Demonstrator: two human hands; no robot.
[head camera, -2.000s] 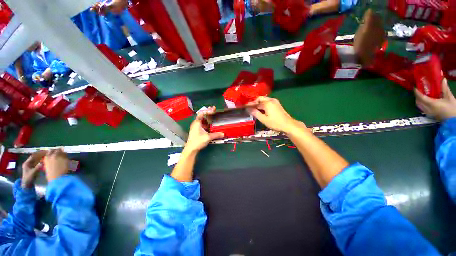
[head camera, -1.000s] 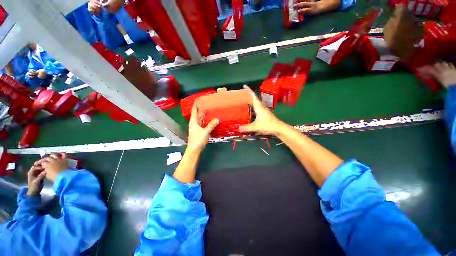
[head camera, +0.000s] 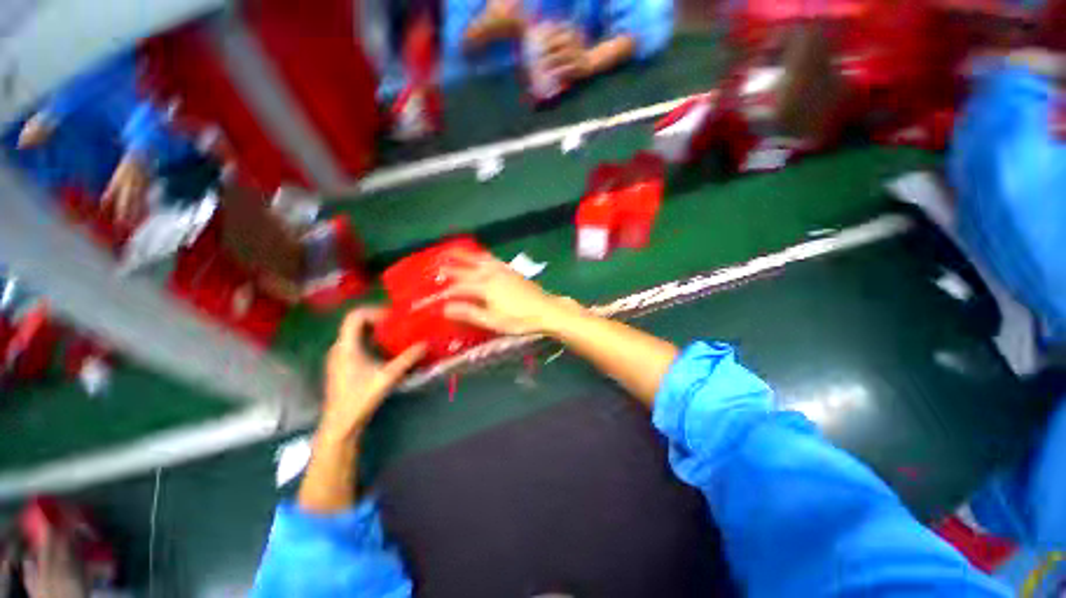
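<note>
A small red carton (head camera: 423, 306) with white print is between my hands at the near rail of the belt. The view is blurred. My left hand (head camera: 357, 368) holds its left end, with the thumb on the near side. My right hand (head camera: 497, 294) lies over its right part, fingers spread across the top. The carton's inside is hidden. I cannot tell whether a second carton lies directly behind it.
The green belt (head camera: 748, 210) runs across, bearing two red cartons (head camera: 620, 204) side by side. A pale slanting post (head camera: 129, 298) stands at left. The black mat (head camera: 544, 502) lies before me. Workers in blue (head camera: 1017, 199) stand around. A white scrap (head camera: 292, 459) lies near the rail.
The view has swung and tilted. The open carton with its brown lid raised now shows a red printed face. My right hand has moved from its right side onto its top.
</note>
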